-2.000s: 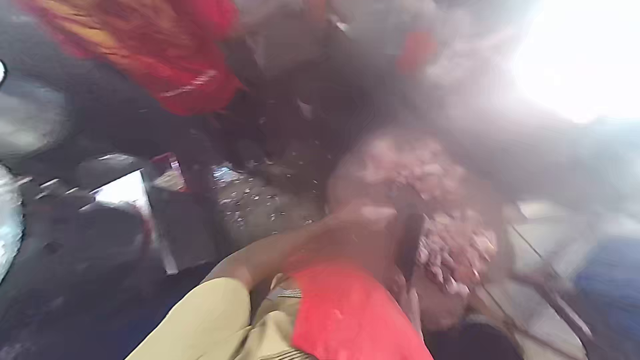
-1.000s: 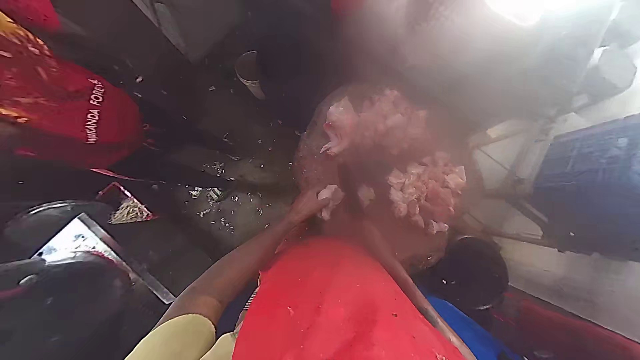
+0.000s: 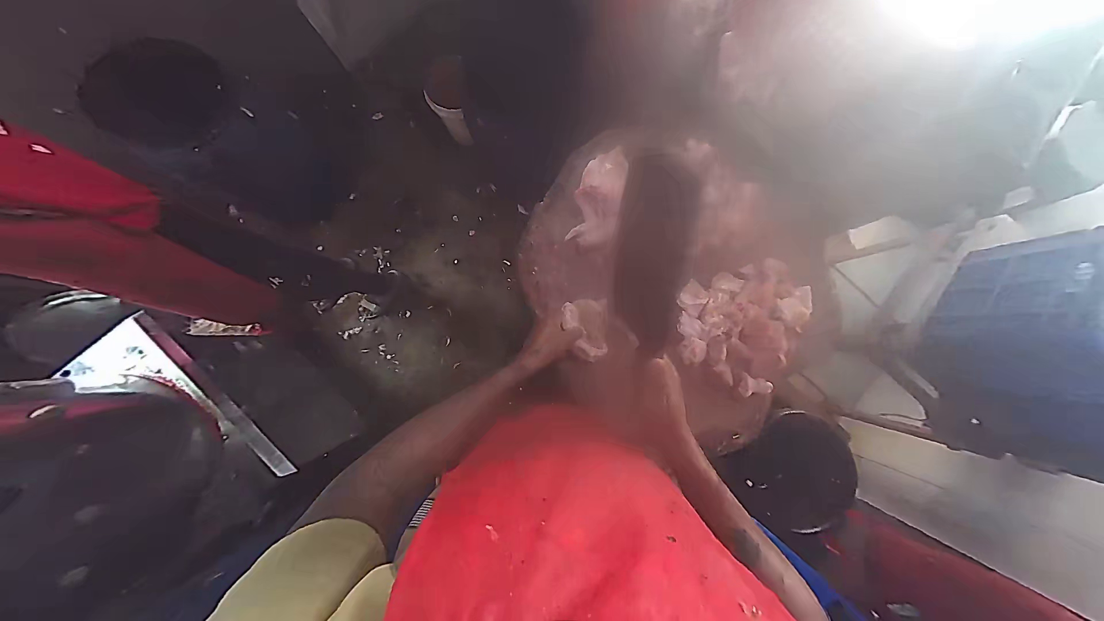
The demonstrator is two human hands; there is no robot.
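Observation:
A round chopping block (image 3: 561, 267) stands in front of me, hazy in the view. My left hand (image 3: 550, 338) holds a pale piece of raw meat (image 3: 588, 332) on its near left part. My right hand (image 3: 660, 375) is closed on the handle end of a broad dark cleaver (image 3: 655, 241), whose blade points away from me over the block. A heap of cut raw meat pieces (image 3: 746, 323) lies right of the cleaver. A larger raw piece (image 3: 599, 198) lies left of the blade, near the far side.
A blue plastic crate (image 3: 1022, 336) stands at the right. Beside the block's near right edge is a dark round container (image 3: 798, 470). Scraps litter the floor (image 3: 431, 285) at the left. A white cup-like container (image 3: 448, 112) is farther off. Red cloth (image 3: 78, 207) shows at far left.
The cleaver now shows plainly over the block, pointing away from me; one second ago it was hard to make out. The view has shifted.

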